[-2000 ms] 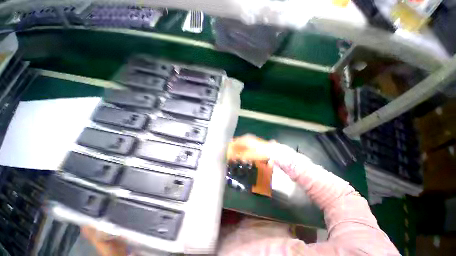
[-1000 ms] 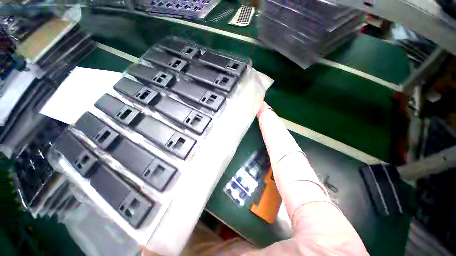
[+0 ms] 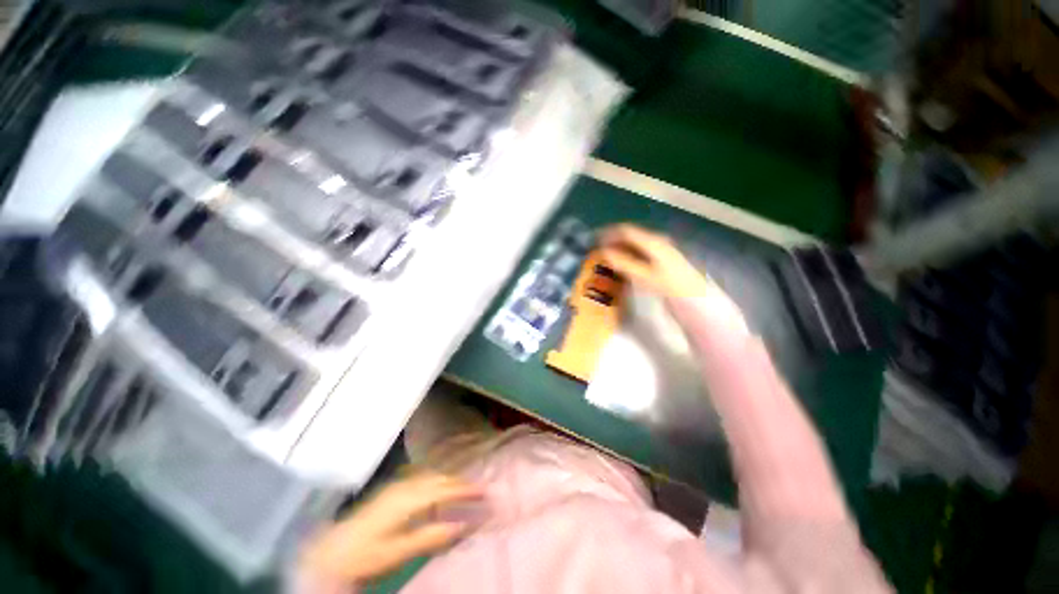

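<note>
A large clear tray of black housings (image 3: 221, 250) fills the left side, tilted in view and blurred, with a white sheet (image 3: 511, 209) showing along its right edge. My left hand (image 3: 395, 522) is at the bottom, blurred, off the tray, fingers apart and empty. My right hand (image 3: 653, 265) is at the far end of the orange jig (image 3: 589, 331), fingers bent. Blur hides whether it grips the jig or a small part. The strip of small silvery and dark pieces (image 3: 528, 308) lies left of the jig.
A white glare spot (image 3: 624, 377) shows beside the jig on the green bench (image 3: 708, 447). A dark striped block (image 3: 827, 296) stands at the right. Trays with dark parts (image 3: 964, 360) are at the far right. A white sheet (image 3: 87, 139) lies at the upper left.
The tray of housings has moved left and nearer. My right hand has left its right edge and come to the orange jig. My left hand now shows, away from the tray.
</note>
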